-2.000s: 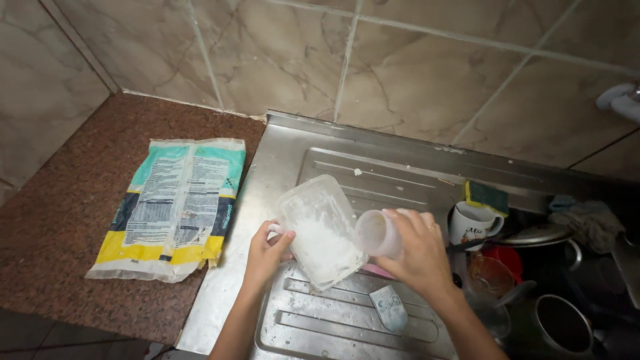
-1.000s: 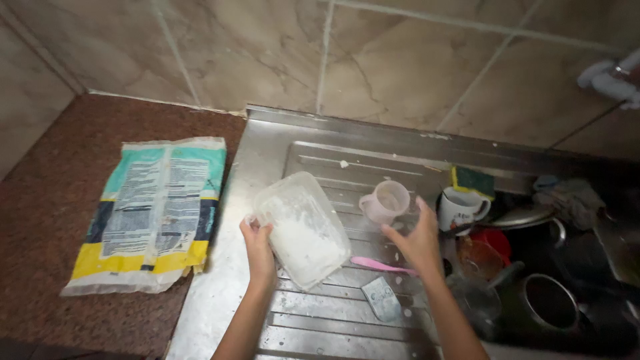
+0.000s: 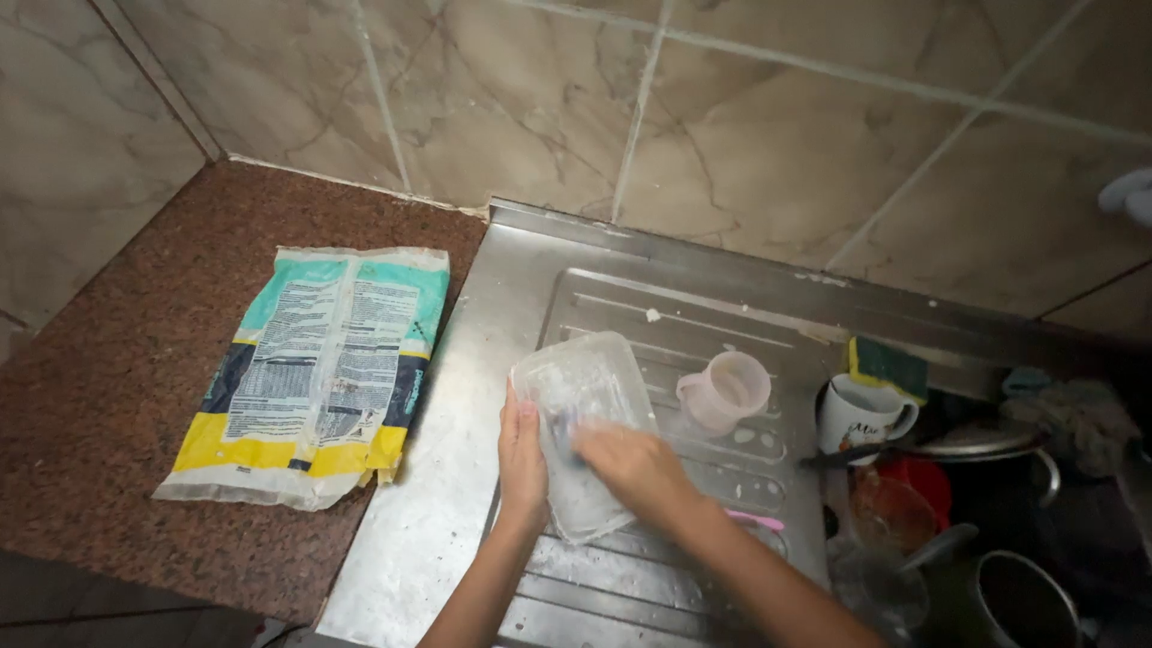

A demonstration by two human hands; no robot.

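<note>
A translucent plastic container with whitish wet contents is tilted over the steel drainboard. Along its left wall my left hand holds it. My right hand is inside or just over the container, blurred, its fingers closed around a small bluish-grey thing that is too blurred to name. Right of the container a pale pink plastic cup stands on the drainboard. The pink handle of a utensil shows beyond my right forearm. On the granite counter to the left lies a printed plastic bag in teal, navy and yellow.
At the right, a white mug stands by a yellow-green sponge. Beyond it the sink holds a red bowl, a pot, a metal lid and a cloth. The tiled wall rises behind the drainboard.
My right hand has let go of the pink cup, which stands on the drainboard, and has moved left to the container. The small pale block on the drainboard is no longer seen there.
</note>
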